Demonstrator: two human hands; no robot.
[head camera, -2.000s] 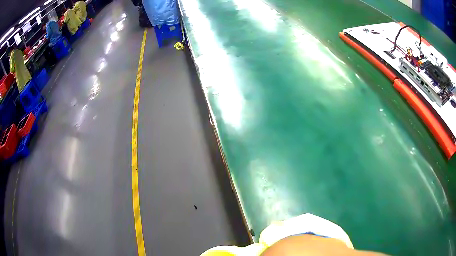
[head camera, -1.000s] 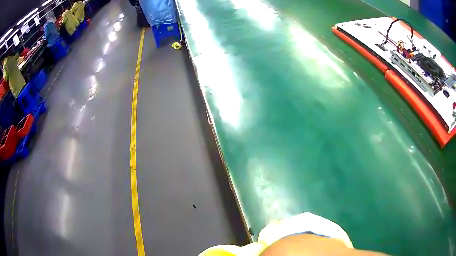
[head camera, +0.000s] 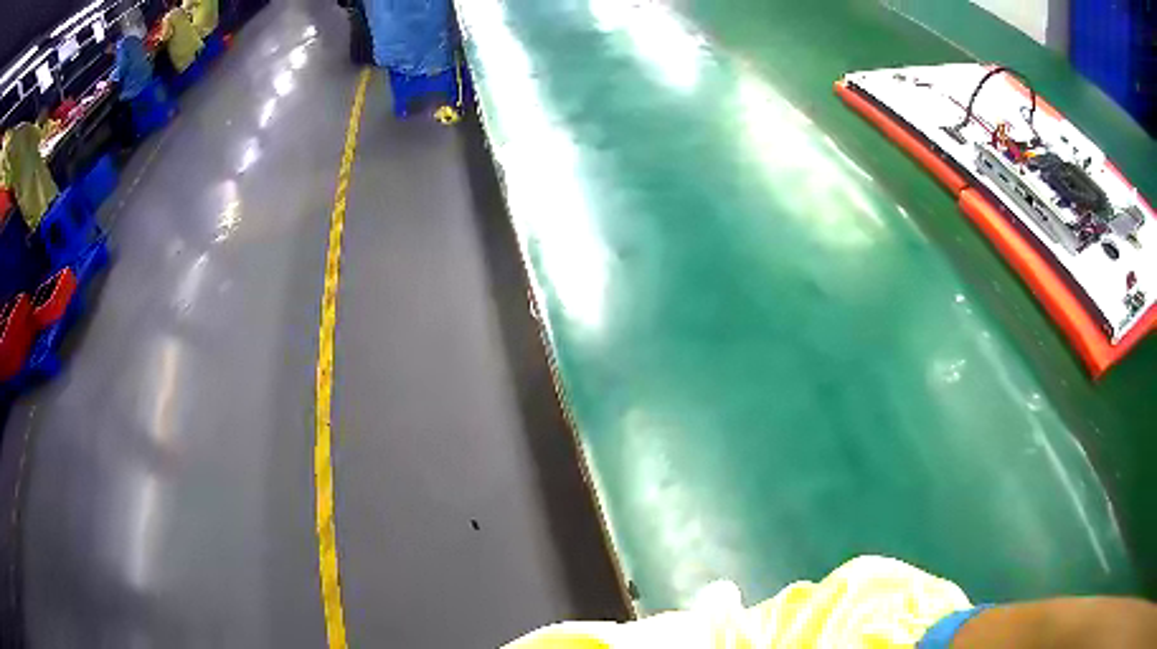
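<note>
A white metal back panel (head camera: 903, 99) lies back side up on red-orange padding (head camera: 1021, 268), far off at the upper right. A black cable loop, small red and yellow wires, a silver slotted strip and dark parts show on it. At the bottom edge is a yellow sleeve (head camera: 875, 593) with a blue band, then bare skin running out at the lower right. It appears to be my left arm; the fingers are out of the picture. My right hand is not in view. No hand touches the panel.
The long shiny green workbench (head camera: 761, 368) runs away from me, its edge at centre-left. Left of it is a grey floor with a yellow line (head camera: 327, 380). A person in blue (head camera: 409, 36) is at the far end. Blue and red bins and other workers line the left.
The panel on its padding appears shifted left in the picture. The sleeve and bare skin have moved right, and more yellow sleeve and the blue band show. The view has shifted slightly.
</note>
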